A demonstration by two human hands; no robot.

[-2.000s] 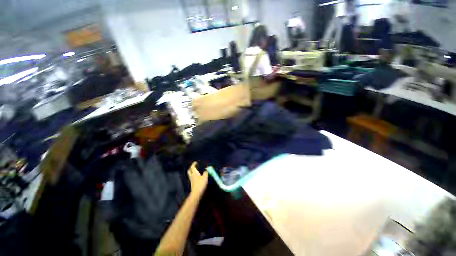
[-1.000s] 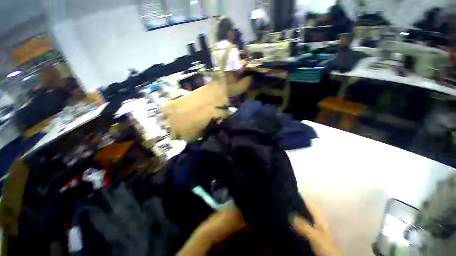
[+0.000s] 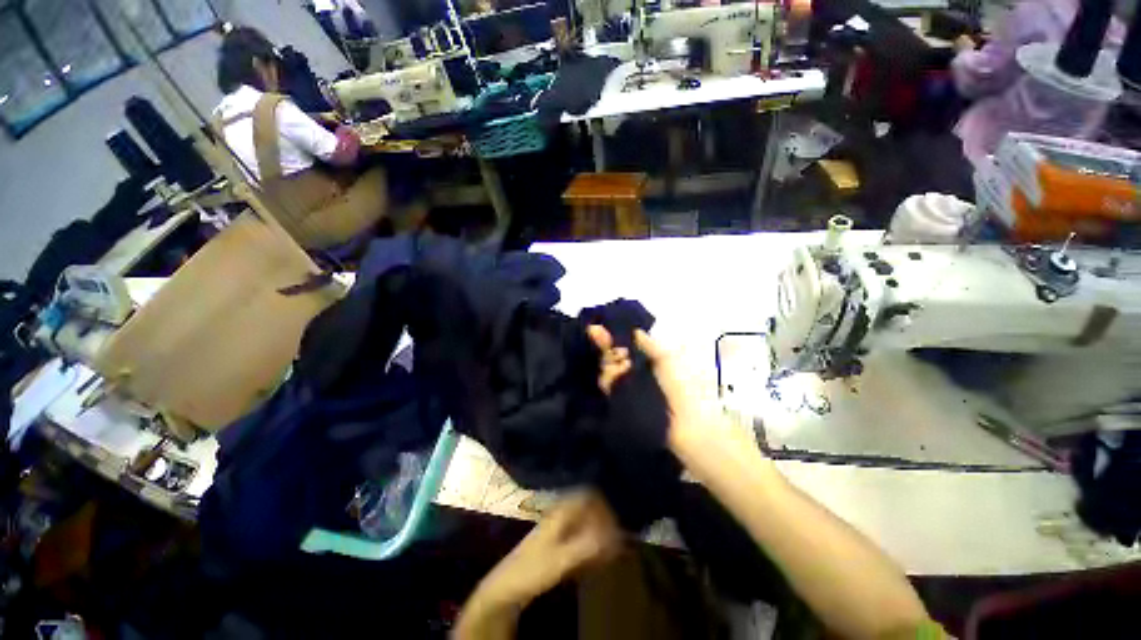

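Note:
A large soft black garment (image 3: 538,388) is bunched over the front of the white table, left of the sewing machine. My right hand (image 3: 644,375) grips its upper right part, with the fingers curled into the cloth. My left hand (image 3: 569,544) is lower, near the table's front edge, at the garment's lower side; it is blurred and its fingers are partly hidden, so its hold cannot be told. Navy cloth (image 3: 294,438) lies at the left, over a basket with a turquoise rim (image 3: 432,494).
A white industrial sewing machine (image 3: 951,294) stands right, with slim-handled snips (image 3: 1020,440) on its bed and black cloth (image 3: 1111,488) at the far right. An orange-and-white box (image 3: 1070,188) is behind it. A cardboard sheet (image 3: 219,319) stands left. A person (image 3: 275,138) sits behind it.
The view has swung right, bringing the sewing machine in. My left hand has left the basket rim. The black garment, lifted up between both hands a second ago, is now in front of me over the table.

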